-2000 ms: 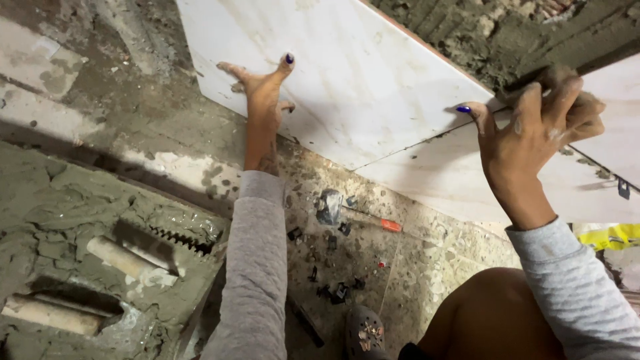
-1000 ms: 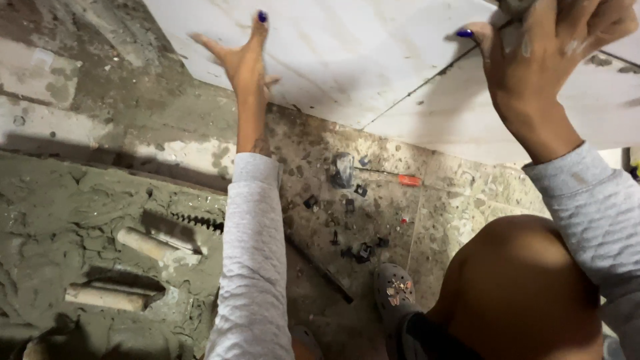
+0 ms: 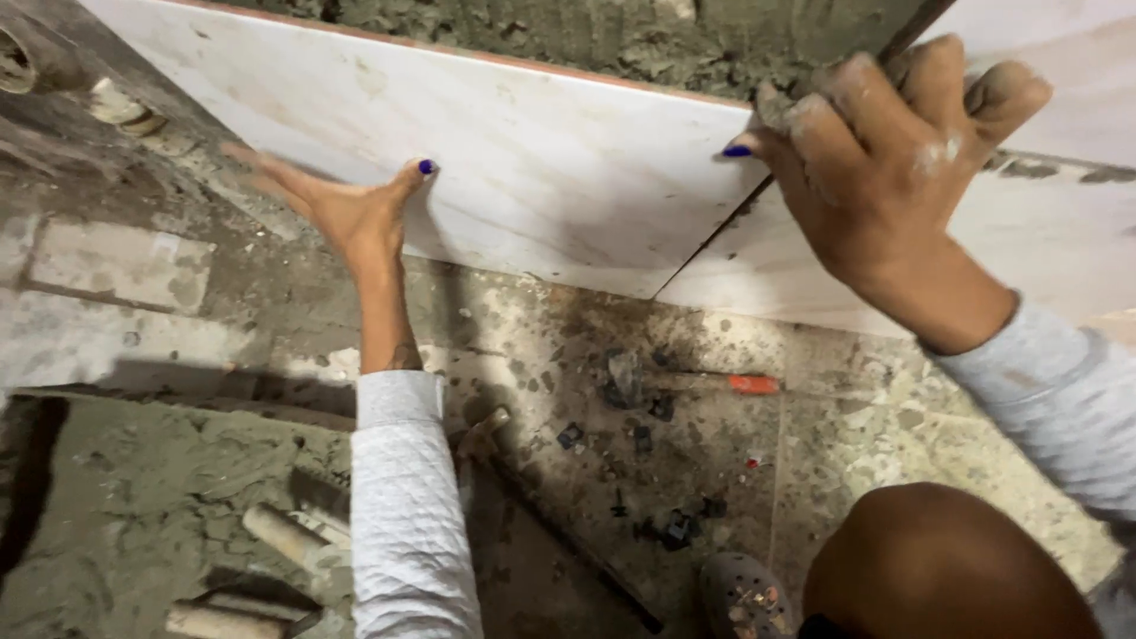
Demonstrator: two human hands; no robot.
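Observation:
A large white marbled wall tile (image 3: 532,151) stands against the wall, with grey mortar (image 3: 568,35) showing above its top edge. My left hand (image 3: 355,209) has its thumb on the tile's face and its spread fingers at the tile's left edge. At the upper right corner, my right hand (image 3: 879,160) has its thumb on the face and its bent fingers over the top edge, where the fingertips are partly hidden. A dark slanting joint separates this tile from a neighbouring white tile (image 3: 825,266) on the right.
Wet mortar (image 3: 115,497) fills a container at lower left, with two trowel handles (image 3: 284,532) (image 3: 226,621) in it. On the floor lie a hammer (image 3: 550,524), a mallet (image 3: 626,377) with a red-ended handle and several black plastic pieces (image 3: 679,528). A pipe end (image 3: 22,62) protrudes at upper left.
The view has shifted, bringing the tile's top edge and the hammer's head into sight. Both hands have stayed at the tile throughout.

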